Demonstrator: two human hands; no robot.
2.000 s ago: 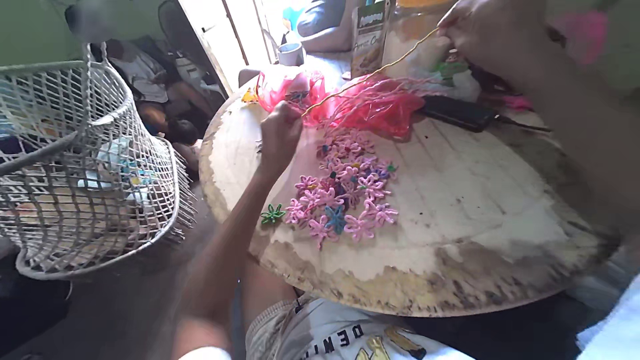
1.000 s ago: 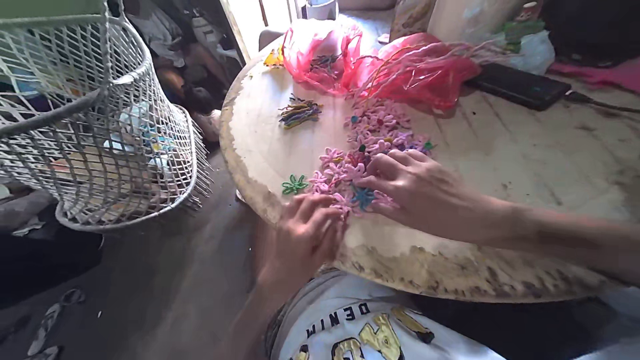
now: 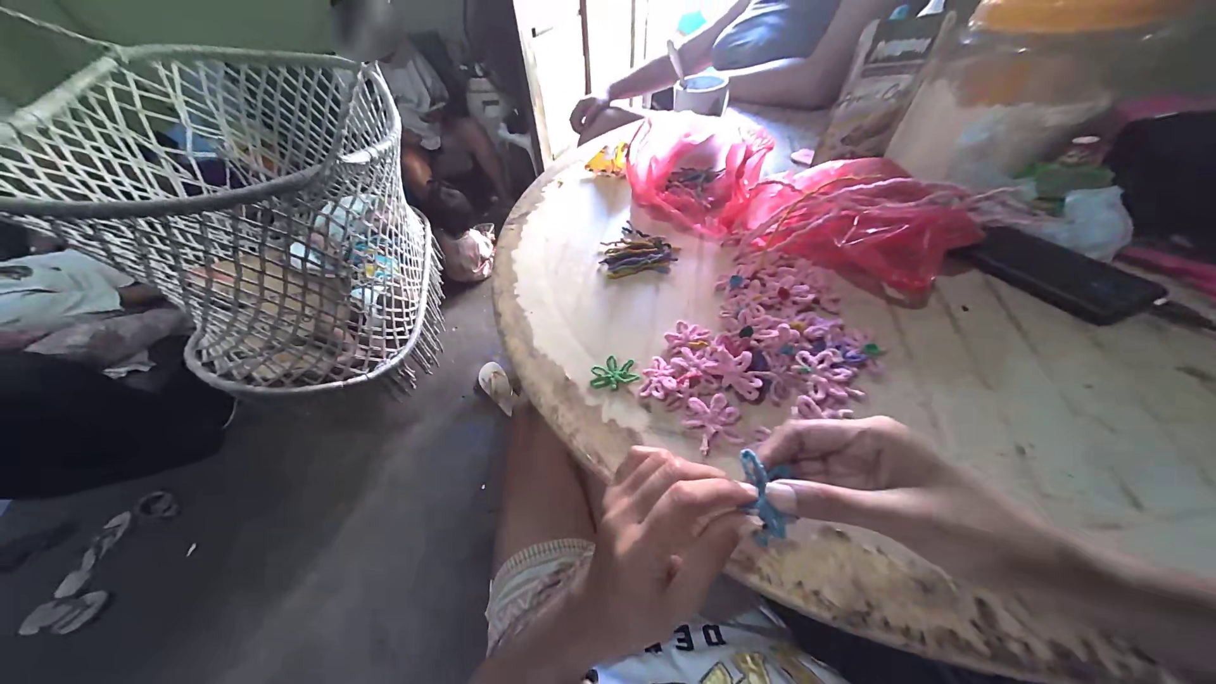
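Near the table's front edge, a blue yarn flower (image 3: 766, 494) is pinched between the fingertips of both my hands. My left hand (image 3: 665, 532) grips it from the left, and my right hand (image 3: 869, 475) holds it from the right. Just beyond my hands lies a pile of pink yarn flowers (image 3: 736, 370) with a few other colours among them. A green flower (image 3: 614, 372) lies apart to the left of the pile. Farther back is a small bundle of dark and yellow twisted strands (image 3: 638, 255).
Pink plastic bags (image 3: 855, 218) with strands lie at the back, beside a black phone-like device (image 3: 1059, 273) with a cable. A mug (image 3: 701, 95) and a large jar (image 3: 1016, 95) stand behind. A person's arm (image 3: 665, 71) rests at the far edge. A netted hanging basket (image 3: 304, 237) is at the left.
Two seconds ago my raised hands stretched a strand above the table; one second ago both were at the flower pile. Now they hold the blue flower up at the front edge.
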